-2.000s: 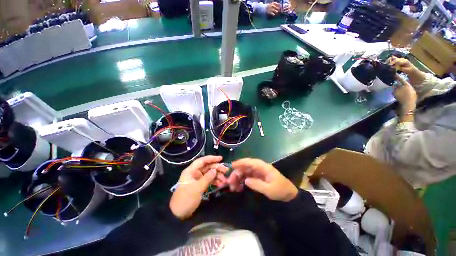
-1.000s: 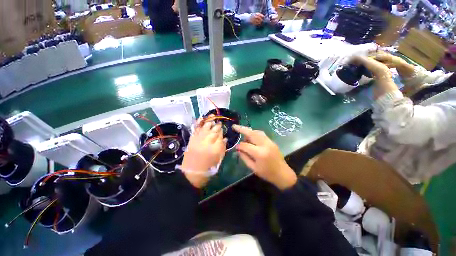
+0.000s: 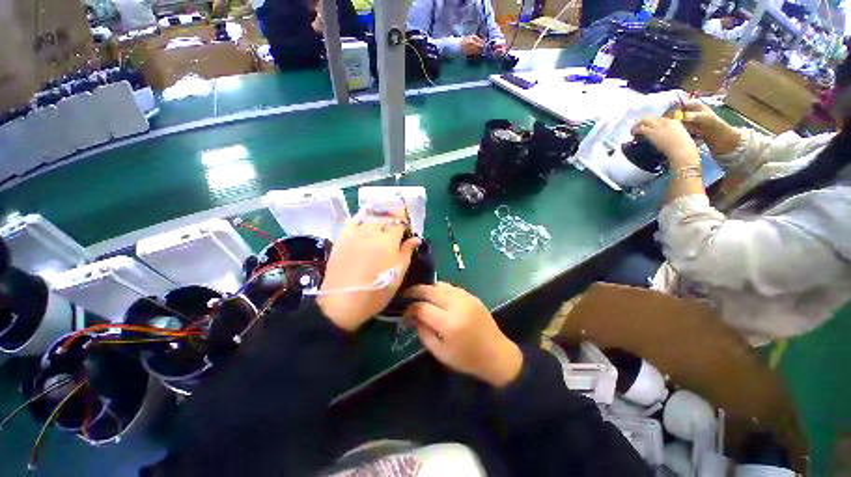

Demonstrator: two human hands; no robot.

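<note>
The rightmost camera housing (image 3: 421, 265) of the row stands on the green bench, its black inside partly hidden by my hands. Its white back cover (image 3: 393, 198) is behind it. My left hand (image 3: 367, 267) lies over the housing's left side, fingers at its top rim; what the fingertips touch is hidden. A pale tie loops at that wrist. My right hand (image 3: 464, 333) is at the front right of the housing, fingers bent together. A thin clear strand (image 3: 405, 333) hangs near its fingertips; whether it is gripped I cannot tell.
Open housings with coloured wires (image 3: 164, 321) stand to the left. A screwdriver-like stick (image 3: 455, 244), a pale tangle (image 3: 519, 233) and black housings (image 3: 512, 154) lie to the right. A carton (image 3: 678, 339) of white housings is at lower right. A neighbouring person (image 3: 746, 214) works on another unit.
Both hands have moved from in front of my body to the rightmost housing. My right hand has since dropped to its front edge. The neighbour's arms have shifted, and the view has turned slightly.
</note>
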